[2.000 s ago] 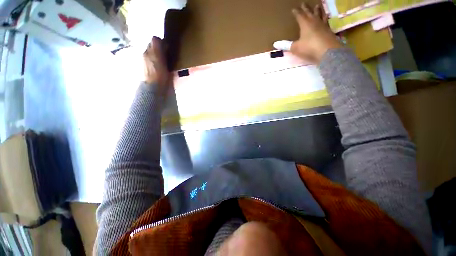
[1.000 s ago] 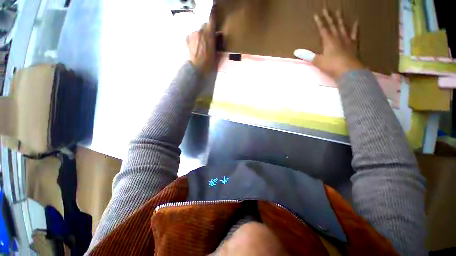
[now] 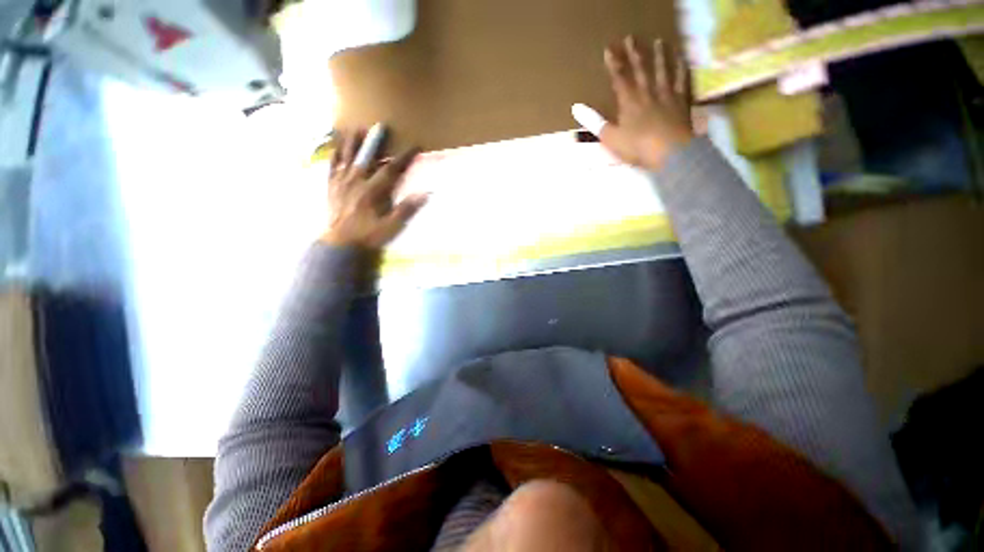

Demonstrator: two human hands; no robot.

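A large brown cut panel (image 3: 507, 76) lies flat over the white sewing template (image 3: 518, 199), whose near part has pink and yellow edges. My left hand (image 3: 369, 194) lies at the panel's near left corner, fingers spread, with a white cover on one finger. My right hand (image 3: 647, 113) lies flat on the panel's right part, fingers spread, with a white cover on the thumb. A small black square shows partly beside the right thumb. Neither hand grips the panel.
The white sewing machine head (image 3: 162, 43) with a red mark is at the upper left. A blurred panel stack (image 3: 81, 377) is at the left edge. Yellow card blocks (image 3: 775, 116) and a yellow guide strip (image 3: 852, 49) are at the right. A dark grey surface (image 3: 540, 313) lies nearest me.
The view has swung back left since one second ago. My left hand has gone from the panel's folded left edge to a flat, spread pose; that corner now lies flat. My right hand stays spread on the panel.
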